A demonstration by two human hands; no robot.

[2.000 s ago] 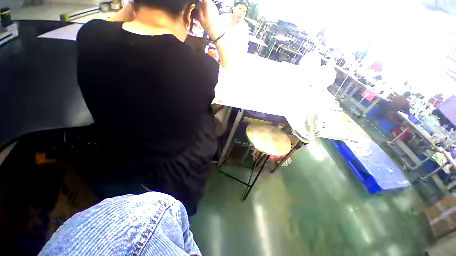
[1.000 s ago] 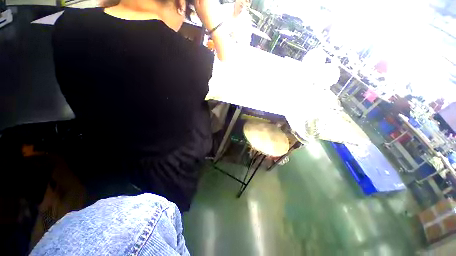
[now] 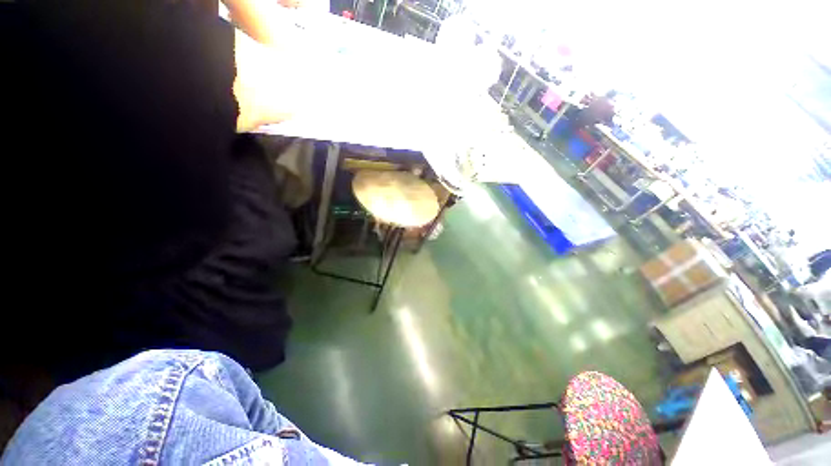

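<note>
Neither of my hands shows in the head view. The light blue denim jacket (image 3: 118, 405), with stitched seams, fills the bottom left. A strip of pale cloth shows beside it at the bottom edge. A person in black (image 3: 109, 164) sits close by at the left, cut off by the frame, with a bare forearm toward the white worktable (image 3: 364, 86). The tabletop is washed out by glare, so things on it cannot be told apart.
A wooden stool (image 3: 395, 197) stands by the table's near edge. A floral padded stool (image 3: 606, 423) is at the bottom right, beside a white corner (image 3: 723, 428). A blue pallet (image 3: 556, 218) lies on the floor. A taped box (image 3: 682, 271) sits by a cream cabinet (image 3: 720, 332). Sewing tables stand behind.
The view has swung to the right and the scene has shifted left. The floral stool, cabinet and white corner have come into view. The black table and the seated person's head have left it.
</note>
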